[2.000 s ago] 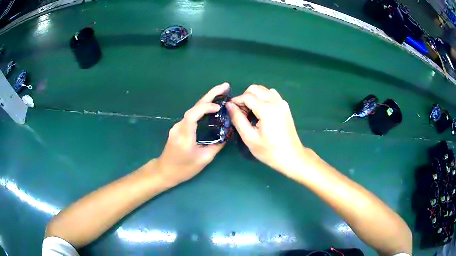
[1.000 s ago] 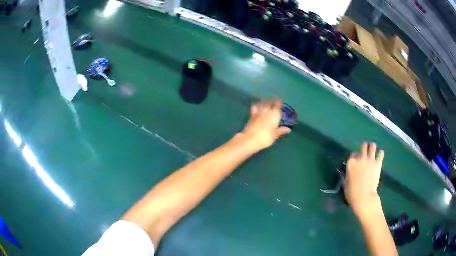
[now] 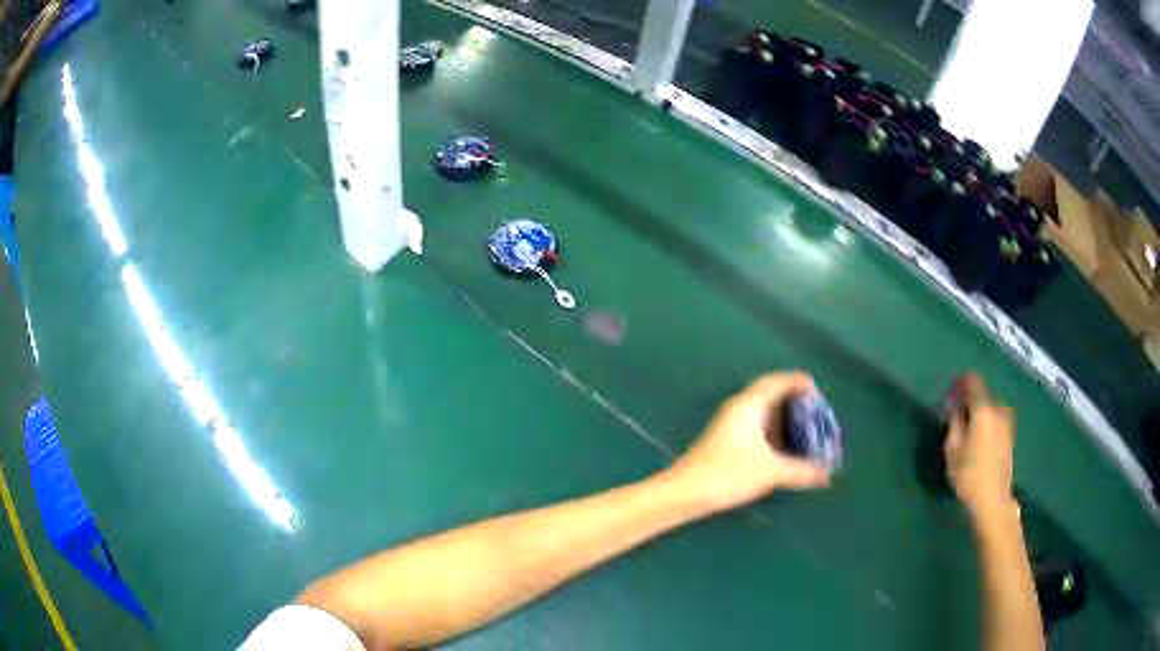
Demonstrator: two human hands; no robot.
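My left hand (image 3: 751, 439) grips a round blue circuit board (image 3: 814, 430) by its edge, tilted up above the green surface. My right hand (image 3: 982, 445), slightly blurred, is to its right, closed around a dark thing that looks like a black housing (image 3: 935, 448), mostly hidden by the hand, with a bit of red at the fingertips. The board and the housing are apart. Another blue board (image 3: 519, 244) lies at upper centre, its white lead ending in a white round tip (image 3: 565, 299).
A pale upright bracket (image 3: 363, 140) stands at upper left. More boards (image 3: 466, 157) lie near it. A metal edge rail (image 3: 814, 185) crosses the upper right, with grouped black housings (image 3: 890, 140) beyond. A black unit (image 3: 1058, 588) lies at lower right.
The view has swung left. My left hand now holds a board up. The housing that stood at upper centre is gone from its place, and my right hand has closed on a dark object.
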